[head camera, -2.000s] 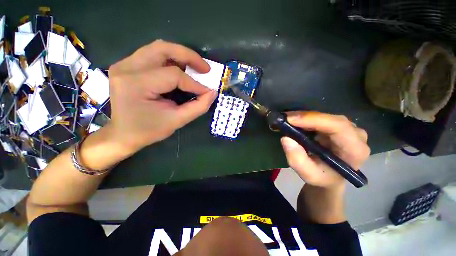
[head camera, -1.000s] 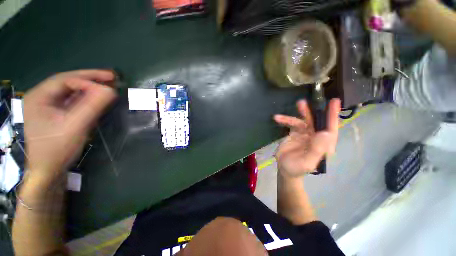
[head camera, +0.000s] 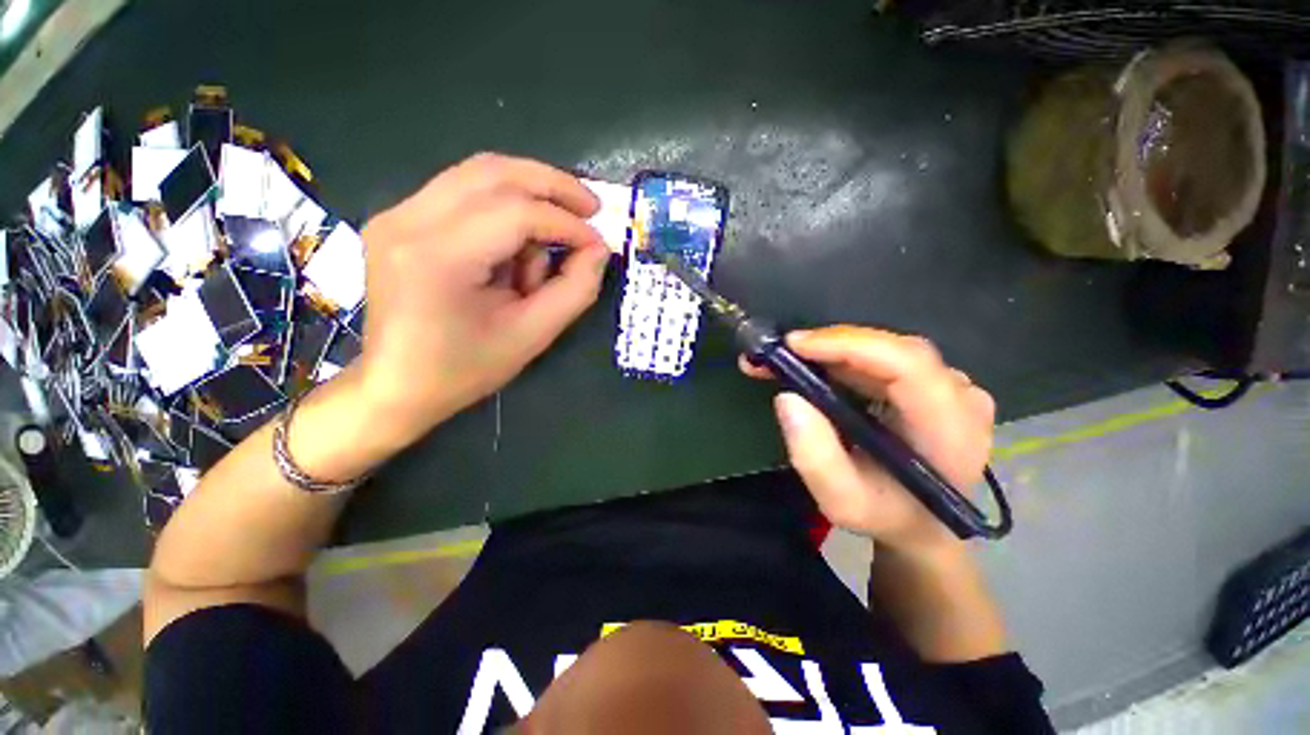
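A phone circuit board (head camera: 670, 287), blue at its upper end and white with rows of key spots below, lies on the dark green mat (head camera: 575, 445). My left hand (head camera: 481, 287) holds a white LCD screen (head camera: 614, 213) against the board's upper left edge. My right hand (head camera: 891, 431) grips the black soldering iron (head camera: 848, 409) like a pen. The iron's tip is at the board's left side, near the screen's edge; whether it touches is too small to tell. The flex cable is mostly hidden.
A pile of LCD screens (head camera: 187, 287) lies at the left. A round tan-brown pot (head camera: 1135, 161) stands at the upper right, by a dark box (head camera: 1289, 287). Dark ribbed wire (head camera: 1121, 26) is at the top right. A small white fan (head camera: 15, 503) shows at the left edge.
One second ago the screen lay beside the board, my left hand was away and my right hand was at the iron by the pot. Now both hands are at the board, holding screen and iron.
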